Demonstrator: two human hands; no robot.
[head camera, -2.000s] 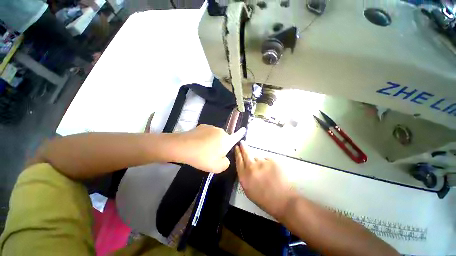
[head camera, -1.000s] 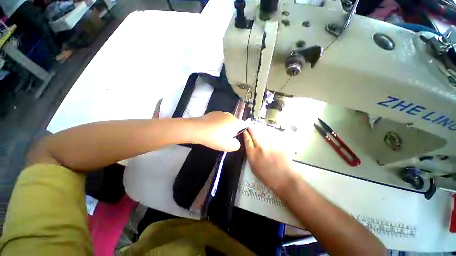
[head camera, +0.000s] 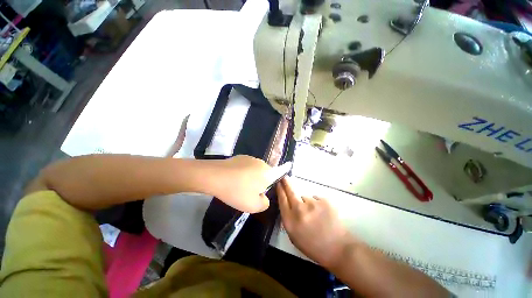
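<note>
The black bag panel (head camera: 252, 127) lies on the white table at the needle, its near end hanging towards my lap. The black squared handle (head camera: 214, 129) stands out on its left. A pink-brown fabric stripe (head camera: 279, 139) runs along the seam beside the presser foot (head camera: 302, 135). My left hand (head camera: 246, 181) lies over the panel, its fingertips pinching the black edge strip just in front of the foot. My right hand (head camera: 307, 219) presses the strip's right edge with its fingertips, close to the left fingertips.
The cream sewing machine head (head camera: 396, 75) spans the right. Red-handled thread snips (head camera: 405, 171) lie on the machine bed. Printed ruler marks (head camera: 449, 276) run along the table's front edge. Red-pink cloth (head camera: 129, 265) hangs at the lower left.
Since one second ago both hands have moved slightly towards my body, away from the foot, still on the strip. The near end of the panel is more folded. The camera view has shifted slightly.
</note>
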